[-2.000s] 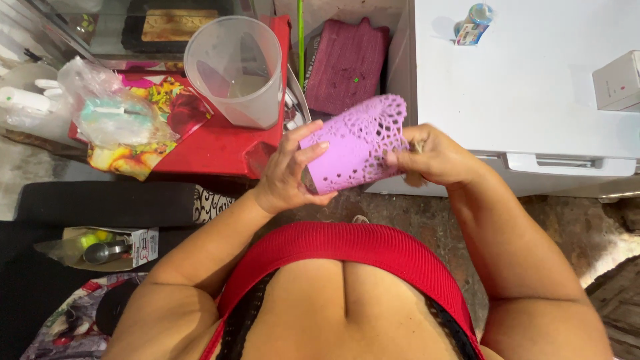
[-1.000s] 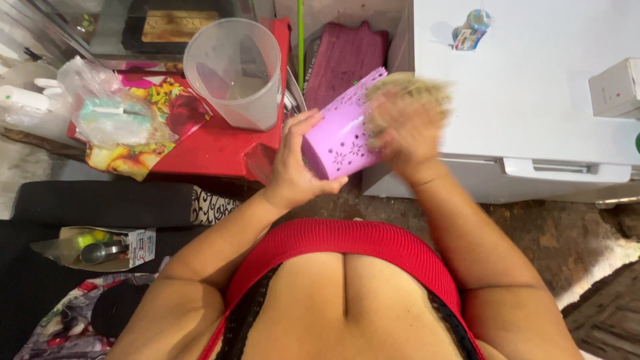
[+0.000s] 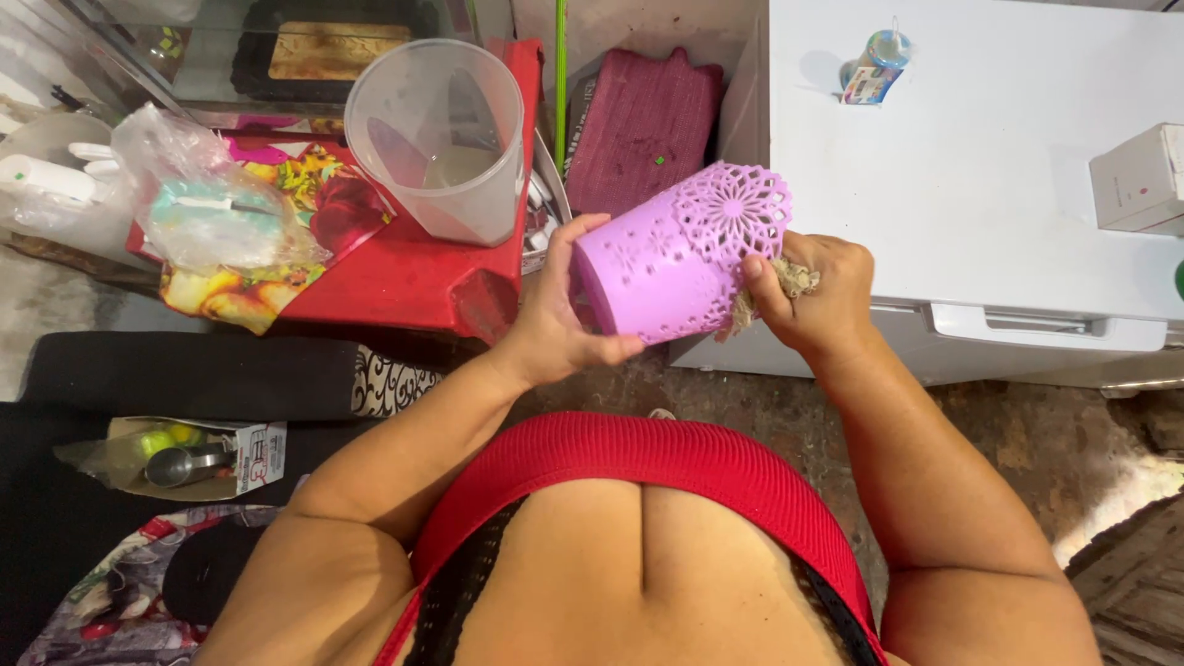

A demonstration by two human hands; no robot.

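A purple plastic basket with cut-out flower patterns (image 3: 661, 264) is held on its side in front of my chest, its lacy rim toward the right. My left hand (image 3: 560, 310) grips the closed base end, thumb below and fingers above. At the rim, my right hand (image 3: 819, 287) is closed on a beige rag (image 3: 795, 277), with the thumb near the cut-outs. Part of the rag hangs below the rim; how much of it lies inside the basket is hidden.
At left, a red table (image 3: 407, 277) carries a translucent plastic bucket (image 3: 444, 148) and a plastic bag (image 3: 217, 199). A white chest freezer (image 3: 971, 185) on the right bears a small blue container (image 3: 879, 65) and a white box (image 3: 1142, 180). Between them stands a maroon woven item (image 3: 643, 129).
My right hand has moved down from above the basket's rim to beside it, with the rag still in it. The basket has tilted in my left hand.
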